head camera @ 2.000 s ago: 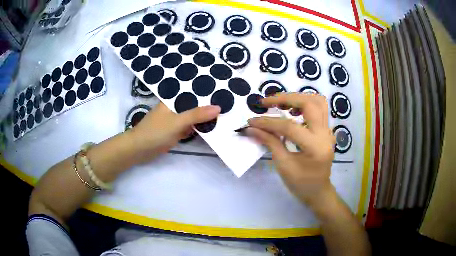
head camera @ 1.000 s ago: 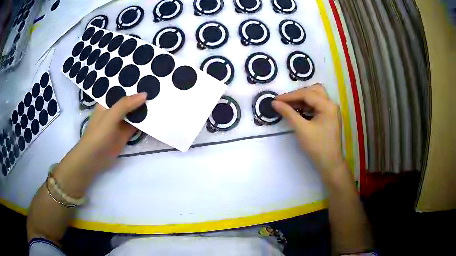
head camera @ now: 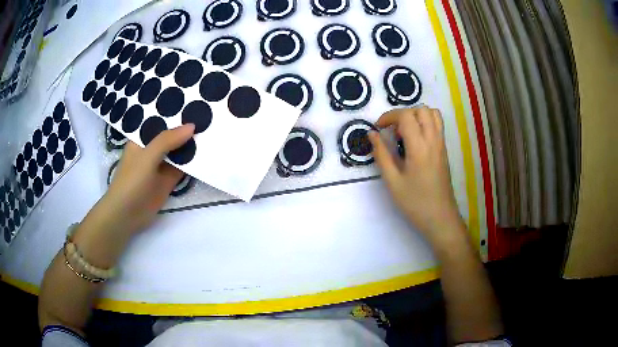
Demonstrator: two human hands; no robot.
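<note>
My left hand point(head camera: 152, 159) grips a white liner sheet point(head camera: 237, 146) with rows of black adhesive discs point(head camera: 244, 101); its near right end is blank white. The sheet is held over the left part of a translucent foam tray point(head camera: 325, 175) of round units. My right hand point(head camera: 412, 156) is at the tray's front right, thumb and fingertips together at the right edge of a round unit point(head camera: 356, 142) with a dark centre. Its fingers hide the spot to the right. I cannot tell whether a disc is between the fingertips. Other units point(head camera: 298, 152) in view have black centres.
Spare disc sheets point(head camera: 44, 152) lie at the left, and a clear plastic bag point(head camera: 20, 61) at the far left. White liner paper point(head camera: 91, 20) lies at the back left. A tall layered stack point(head camera: 522, 129) stands at the right, beyond red and yellow tape lines.
The view has shifted. My right hand has left the sheet, where it was at a disc, and gone to the front-row units. My left hand has brought the sheet left and lower relative to my right hand.
</note>
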